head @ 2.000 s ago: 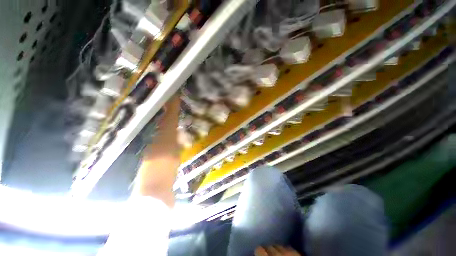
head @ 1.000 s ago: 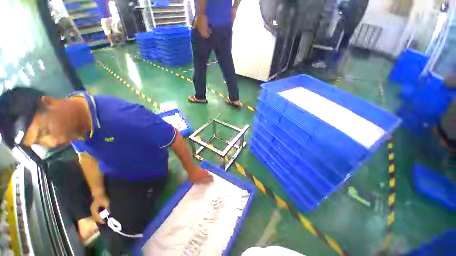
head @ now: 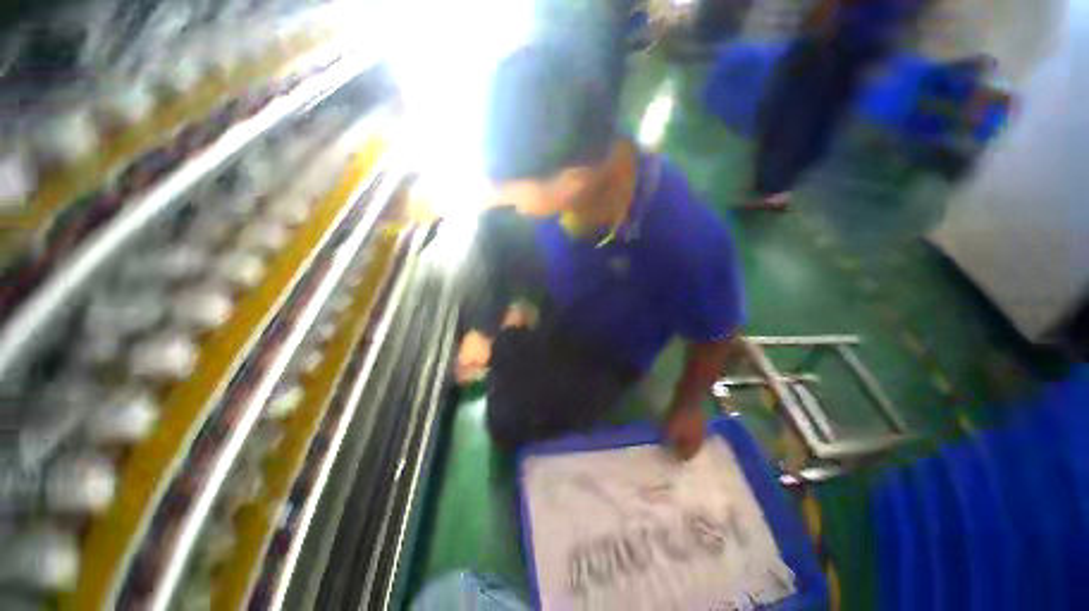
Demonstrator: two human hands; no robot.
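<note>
Neither of my hands is in view. Blurred rows of white power adapters (head: 161,358) with bundled cords stand on yellow socket boards (head: 143,489) at the left. Dark blocks with reddish parts line the white shelf edge rails (head: 221,460). A blue tray (head: 803,561) with a pale liner lies on the floor at bottom centre. Several thin grey shapes, too blurred to make out, lie in it. A crouching coworker (head: 651,263) in a blue polo has one hand at the tray's far edge.
A metal frame stool (head: 854,448) stands right of the tray. Stacked blue trays (head: 991,495) fill the lower right. Another person (head: 806,107) stands at the back, blurred. Bright glare covers the top centre. A pale blue rounded shape, perhaps my knee, shows at the bottom edge.
My view has turned left from the floor area towards the shelves. The stool and tray stack now sit farther right and lower. The forearm seen earlier among the shelves is gone.
</note>
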